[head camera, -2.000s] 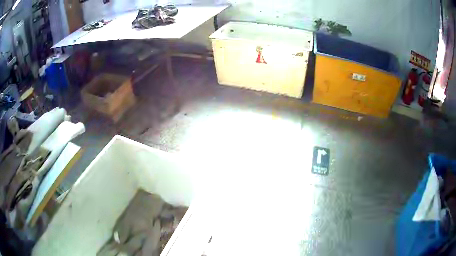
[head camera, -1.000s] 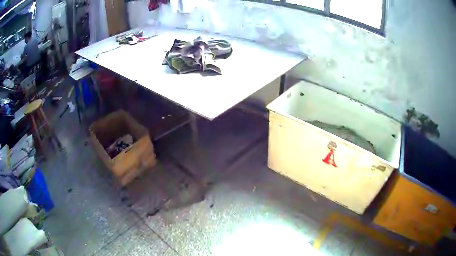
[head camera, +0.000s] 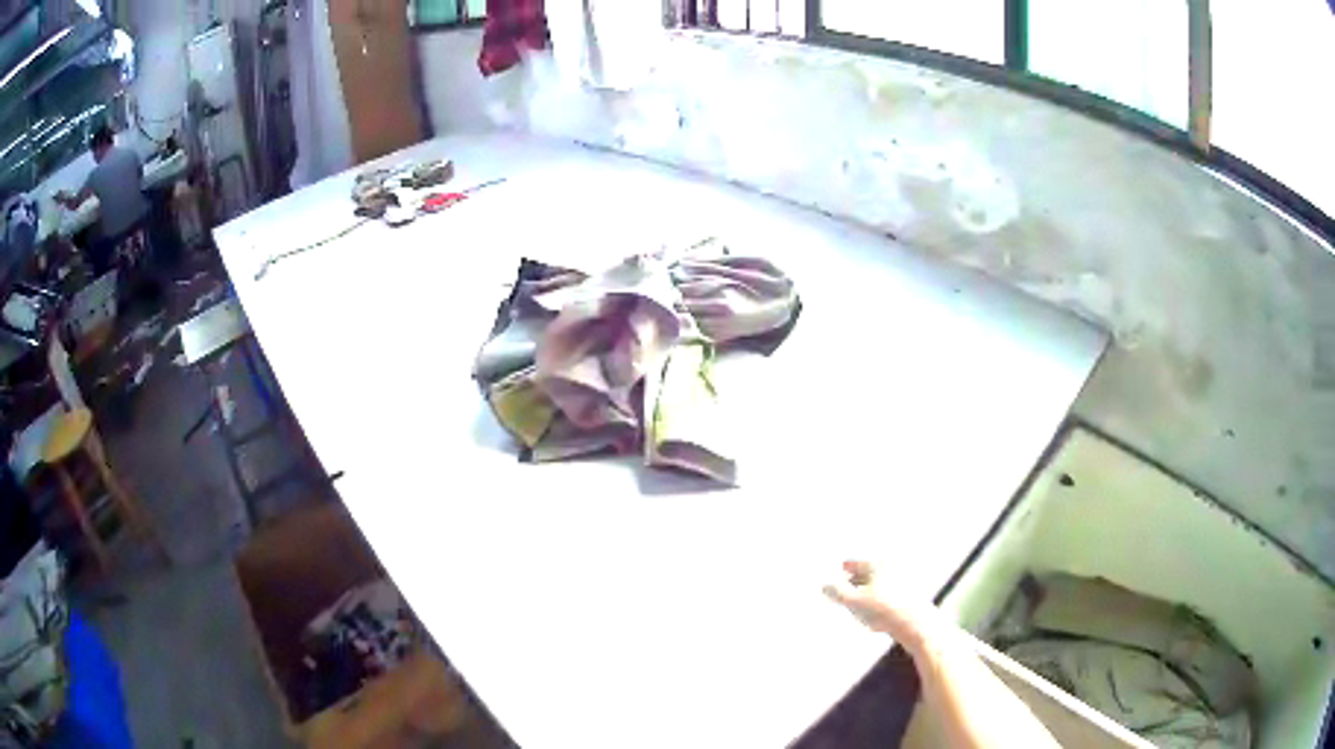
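A part-sewn garment (head camera: 615, 344) lies crumpled on the white-topped table (head camera: 586, 600), taupe-grey with dark edges and lime panels. My right hand (head camera: 879, 597) reaches in from the lower right, over the table's near right edge. It is empty and apart from the garment, with the thumb and a finger slightly apart; the other fingers are blurred. My left hand is out of the picture.
Small tied olive-brown bundles (head camera: 403, 187) with a red item lie at the table's far left corner. An off-white bin (head camera: 1171, 512) holding taupe bundles stands right. A cardboard box (head camera: 286, 585), stool (head camera: 69, 435) and seated person (head camera: 114, 183) are left.
The view has moved up to the table, so the garment and bin are nearer. My right hand has come into view. The garment looks unchanged.
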